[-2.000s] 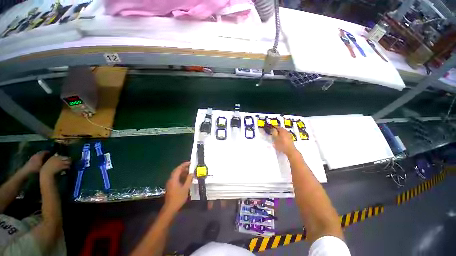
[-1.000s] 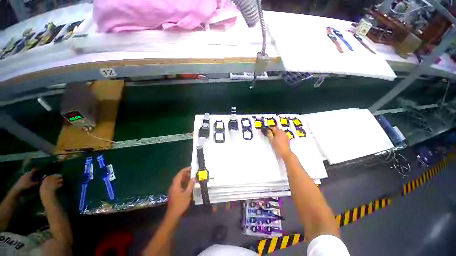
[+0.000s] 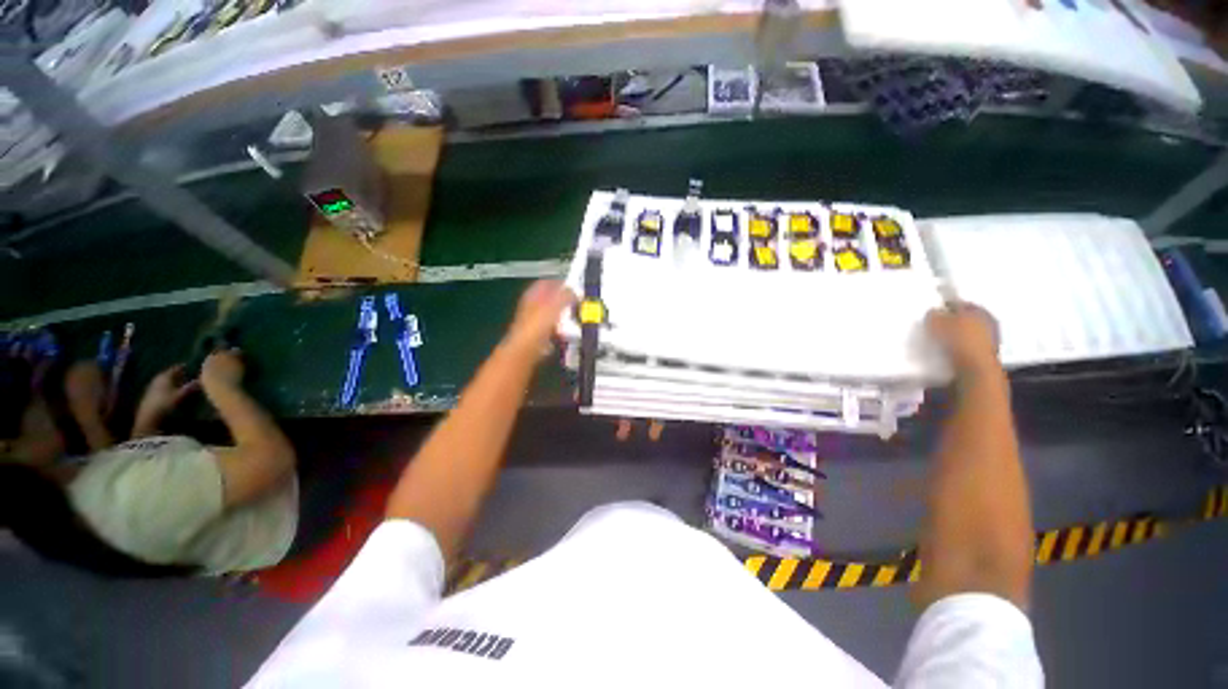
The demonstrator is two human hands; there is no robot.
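A foam tray (image 3: 754, 316) lies on top of a stack of white trays (image 3: 727, 394) at the bench edge. Yellow-marked watch heads (image 3: 804, 252) and some white-marked ones (image 3: 723, 238) stand in rows along its back. A black-strapped watch with a yellow square (image 3: 591, 312) lies along its left edge. My left hand (image 3: 544, 312) holds the top tray's left edge. My right hand (image 3: 962, 334), slightly blurred, holds its right edge. The fingertips of both hands are partly hidden.
Another white foam tray (image 3: 1057, 289) lies to the right. Two blue watches (image 3: 358, 353) and a grey meter (image 3: 342, 175) are on the left. A seated person (image 3: 189, 491) works at the left. A tray of purple straps (image 3: 765, 491) is below the bench.
My right hand has left the watch heads and moved to the tray's right edge. My left hand has moved up the left edge. The view has shifted, showing more of the left neighbour.
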